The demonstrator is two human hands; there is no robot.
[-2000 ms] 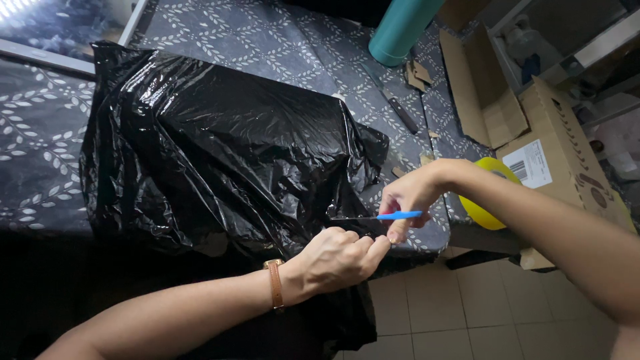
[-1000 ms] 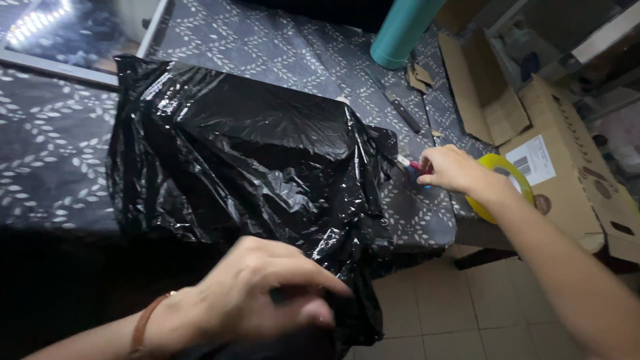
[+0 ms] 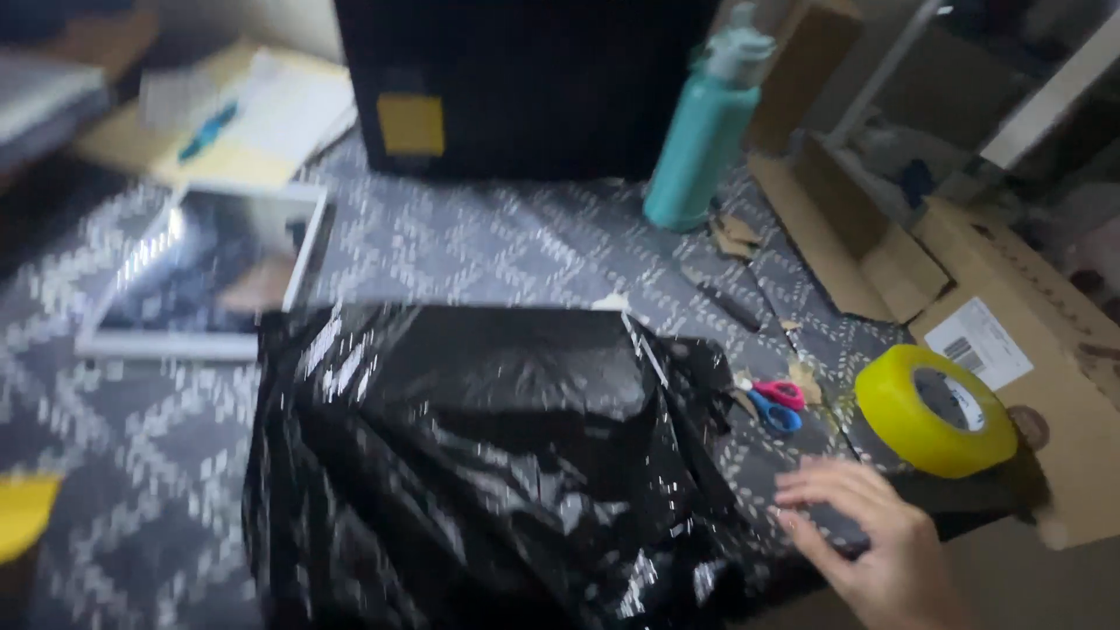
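Black plastic sheeting [image 3: 507, 464], shiny and wrinkled, covers a boxy shape on the table. My right hand [image 3: 875, 534] is at the lower right, fingers apart and holding nothing, near the table's edge. Beyond its fingertips lie scissors [image 3: 774, 402] with one pink and one blue handle, their blades toward the plastic. A big roll of yellow tape [image 3: 936, 411] rests right of the scissors, beside the cardboard. My left hand is out of the frame. The view is somewhat blurred.
A teal bottle [image 3: 704, 131] stands at the back, with a knife [image 3: 729, 304] lying nearer. Opened cardboard [image 3: 1059, 420] lines the right side. A white-framed tablet-like panel [image 3: 210, 271] lies left, papers [image 3: 271, 114] behind it. A dark upright panel [image 3: 534, 87] stands at the back.
Two seconds ago my right hand held the scissors at the plastic; they now lie on the table, released. My left hand has left the view. The view has swung up and left.
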